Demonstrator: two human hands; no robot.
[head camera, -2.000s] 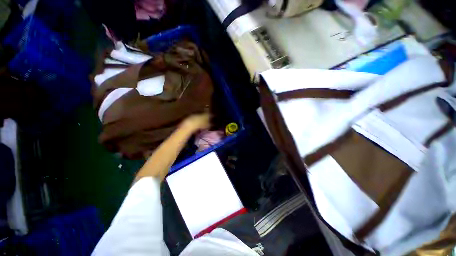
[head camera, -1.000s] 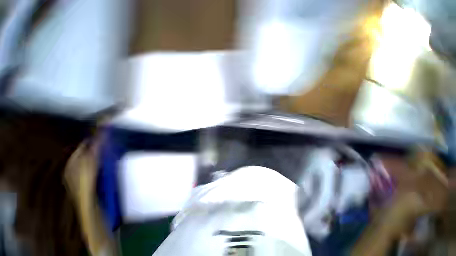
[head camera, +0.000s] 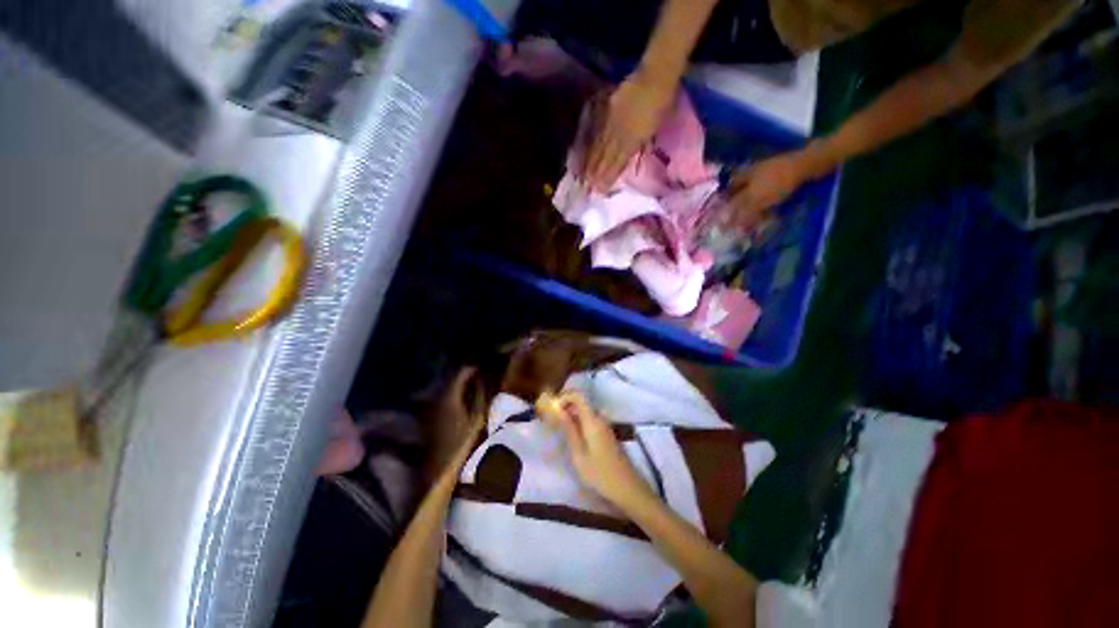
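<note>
A brown-and-white cloth bundle (head camera: 552, 485) lies heaped low in front of me, below the blue crate. My right hand (head camera: 592, 451) is above the middle of the bundle, with its fingertips pinched together on what looks like a small pale yellow piece (head camera: 552, 405). My left hand (head camera: 460, 411) is at the bundle's left edge, dark and blurred. Its fingers are hard to make out, and I cannot tell whether it holds cloth.
Another person's hands (head camera: 626, 129) are on pink cut pieces (head camera: 663, 227) in the blue crate (head camera: 804, 288). Left, a white table with a ruler-marked edge (head camera: 301, 356) holds green-and-yellow scissors (head camera: 239, 276) and a tan-yellow block (head camera: 49, 429). Red cloth (head camera: 1019, 528) is lower right.
The view has swung away from the large brown-and-white panel and the crate of brown cloth. My left hand has left that crate's area, and both hands are now at the bundle.
</note>
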